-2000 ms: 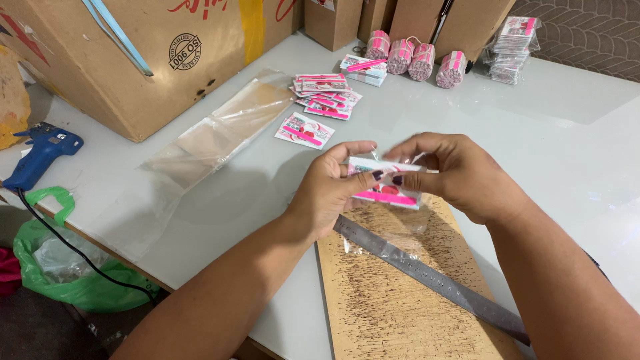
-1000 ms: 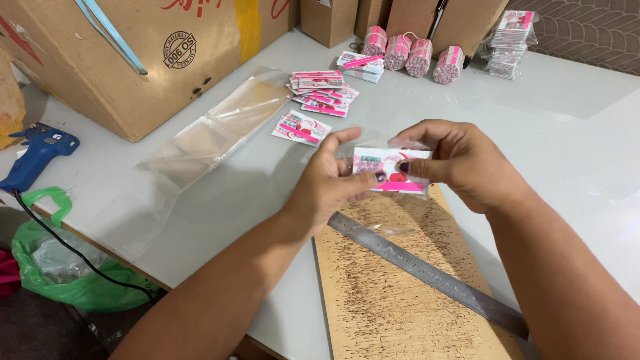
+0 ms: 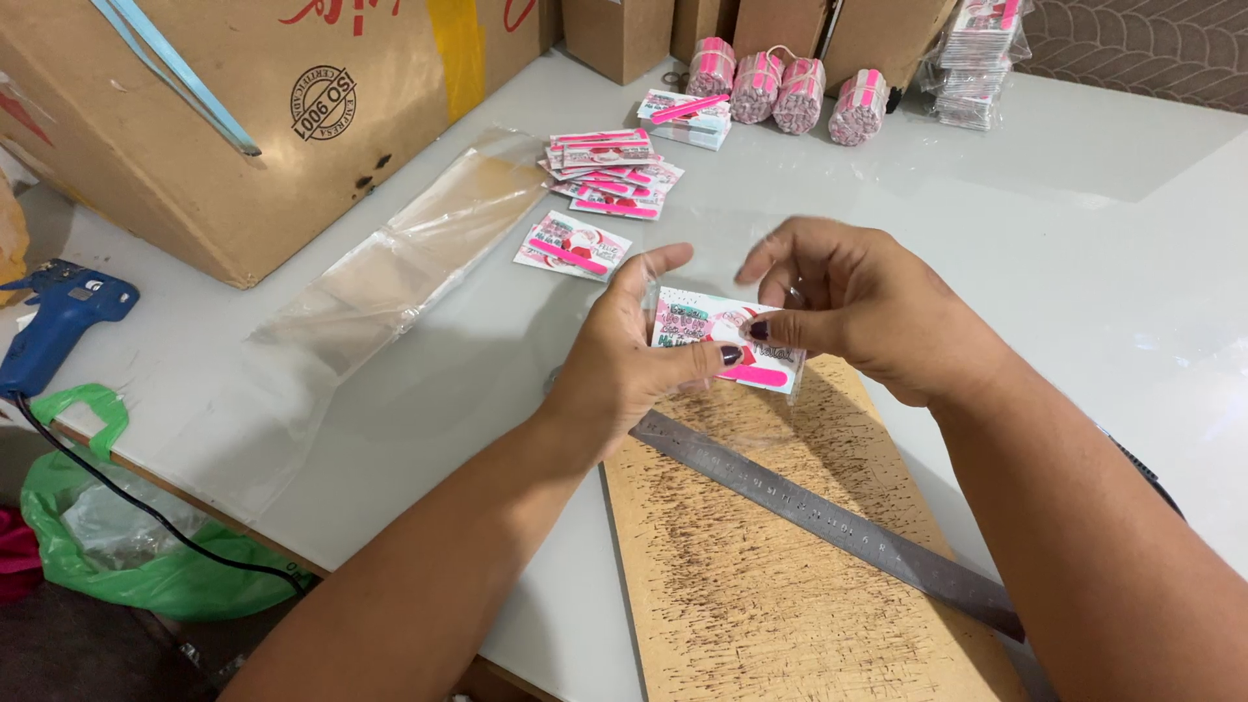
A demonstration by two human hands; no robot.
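Both hands hold one printed card with a pink nail file [image 3: 726, 336] in a clear plastic sleeve, above the far end of a scored board. My left hand [image 3: 648, 341] grips its left part, thumb on the front. My right hand [image 3: 848, 302] pinches the right part between thumb and fingers. A steel ruler [image 3: 829, 517] lies slantwise across the board [image 3: 760, 575]. Left of the hands lie a single card with a pink file [image 3: 572, 246] and a loose pile of such cards [image 3: 614, 175]. Clear plastic bags or film [image 3: 409, 253] lie flat further left.
Behind stand a large cardboard box [image 3: 224, 127], a card stack [image 3: 687, 115], several bundles of pink files [image 3: 797, 93] and a stack of bagged cards [image 3: 975, 68]. A blue hot glue gun [image 3: 63, 317] lies at the left edge, above a green plastic bag [image 3: 146, 575].
The held card shows more of its printed face than two seconds ago. My right hand's fingers have spread away from the card's top edge, thumb still on it.
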